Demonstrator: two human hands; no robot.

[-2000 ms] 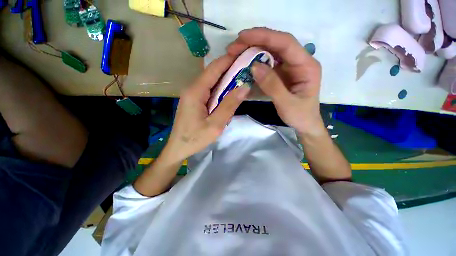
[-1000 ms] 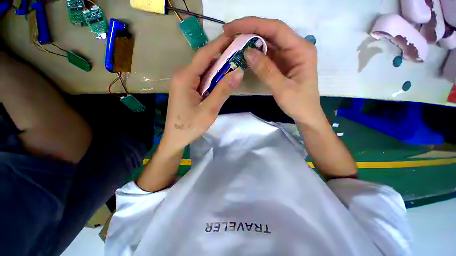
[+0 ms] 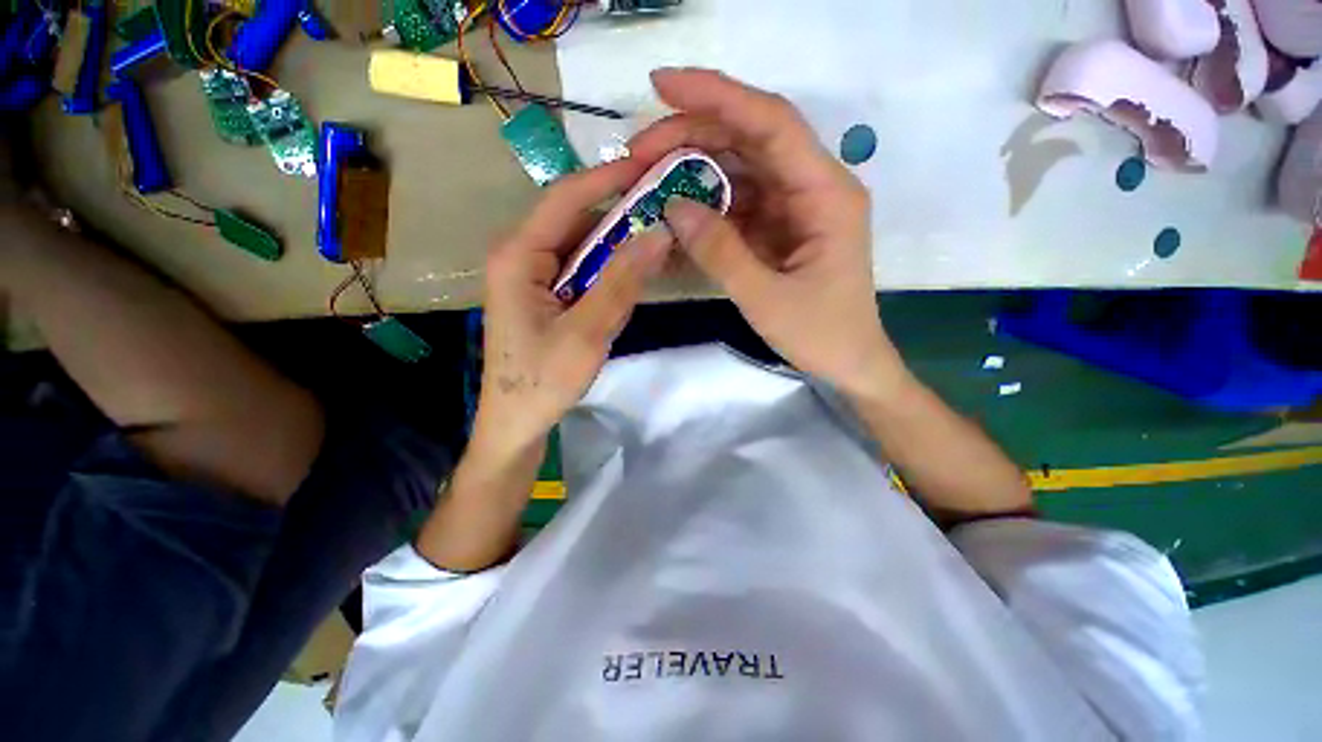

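A pale pink housing half (image 3: 713,164) is held at a slant over the table's front edge, its open side towards me. A green circuit board (image 3: 679,189) lies in its upper end, and a blue battery (image 3: 597,263) shows in its lower end. My left hand (image 3: 558,290) holds the housing from the left, thumb along the battery side. My right hand (image 3: 797,232) is curled round the upper end, its thumb on the circuit board. The fingers hide the housing's outer side.
Blue batteries with wired green boards (image 3: 331,189) lie at left. A yellow-handled screwdriver (image 3: 421,77) lies behind my hands. Pink housings (image 3: 1131,99) are heaped at right, near small dark green discs (image 3: 858,142). A neighbour's bare arm (image 3: 160,334) is at left.
The housing and both hands have moved left and slightly down from one second ago. The housing's open side faces me more, showing more of the board. The neighbour's arm has shifted.
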